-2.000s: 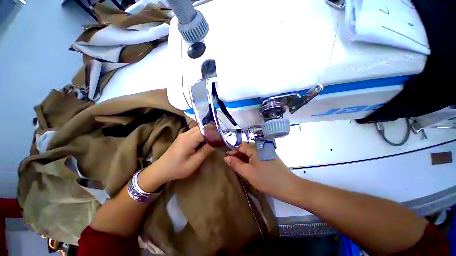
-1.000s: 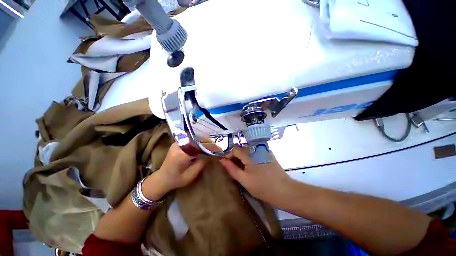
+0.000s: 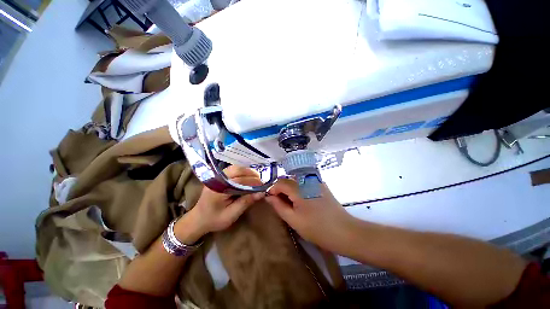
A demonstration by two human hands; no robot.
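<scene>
The tan-brown garment [image 3: 163, 199] lies bunched over the left of the table and runs under the machine head. The dark zipper [image 3: 307, 261] lies along its edge, from the fingertips down to the bottom of the picture. My left hand [image 3: 226, 205] pinches the cloth edge just below the curved metal guard [image 3: 208, 158]. My right hand [image 3: 304, 211] pinches the same edge at the zipper's upper end, its fingertips touching or nearly touching the left ones. The needle and presser foot are hidden behind the guard and fingers.
The white machine head [image 3: 289, 66] with a blue stripe fills the upper middle. Brown and white cut pieces [image 3: 129, 72] lie behind at the left. Black cloth [image 3: 518, 66] hangs over the arm at the right. A tape measure [image 3: 371, 279] runs along the front edge.
The view has shifted, so the machine head sits further left and is tilted. The left fingertips have come closer to the right ones. Both hands still hold the edge.
</scene>
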